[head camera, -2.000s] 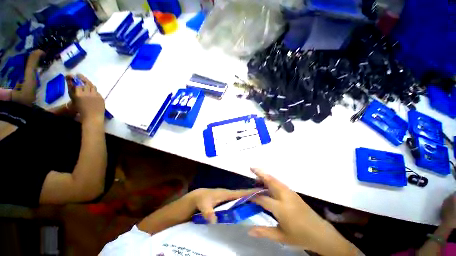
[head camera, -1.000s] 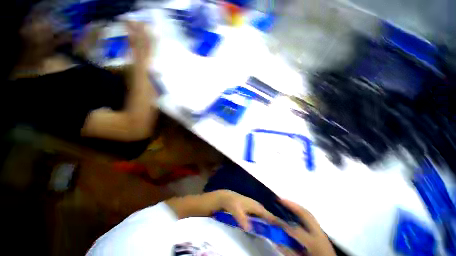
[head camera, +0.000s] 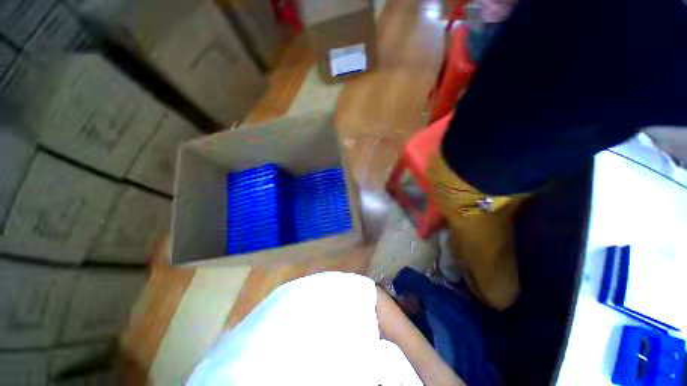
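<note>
An open cardboard box (head camera: 188, 203) stands on the floor left of centre, with two rows of blue-edged packs (head camera: 253, 209) standing inside it. At the lower right, a blue tray (head camera: 646, 358) and white cards with blue edges (head camera: 659, 275) lie on the white table (head camera: 603, 203). My white sleeve and a bare forearm show at the bottom. Both hands are out of the picture, so what they hold is hidden.
Stacked cartons (head camera: 83, 113) line the left side. Another carton (head camera: 343, 41) stands on the floor at the top. A person in a dark top and mustard trousers (head camera: 486, 249) sits on a red stool (head camera: 422, 170) between the box and the table.
The view has swung far left, from the table to the floor and cartons. The table has moved to the right edge. Both hands and the blue pack they held have left the picture.
</note>
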